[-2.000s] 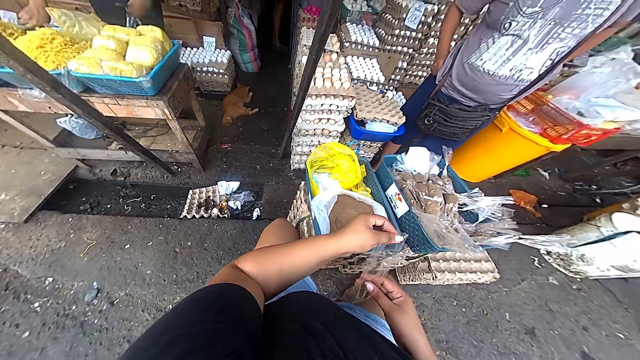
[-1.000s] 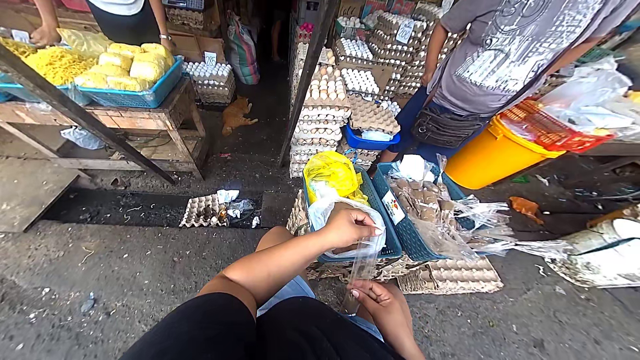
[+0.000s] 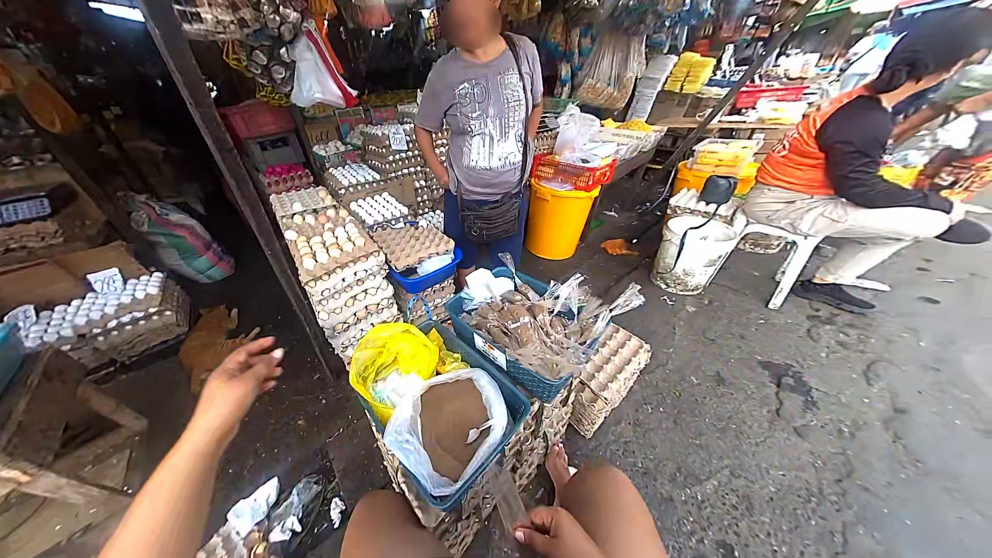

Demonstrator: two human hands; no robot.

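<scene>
My left hand (image 3: 239,381) is raised at the left, fingers apart, holding nothing, over the dark ground near an orange cat (image 3: 208,346). Low in the middle, my right hand (image 3: 556,532) pinches a narrow clear plastic bag (image 3: 508,500). Just beyond it, an open white plastic bag (image 3: 403,446) full of brown powder (image 3: 451,426) sits in a blue-green basket (image 3: 518,407), with a small white piece on the powder. A yellow plastic bag (image 3: 394,358) lies behind it. The second basket (image 3: 547,385) holds filled clear packets of brown powder (image 3: 515,322).
Egg cartons (image 3: 612,372) support the baskets. Stacked egg trays (image 3: 333,256) and a slanted post (image 3: 232,178) stand behind. A person in a grey shirt (image 3: 484,116) stands beside a yellow bin (image 3: 559,221); another person (image 3: 829,170) sits at right near a white bucket (image 3: 692,254).
My left hand has moved away from the basket and the clear bag, out to the left. My right hand still holds the bag. The view has turned up and to the right.
</scene>
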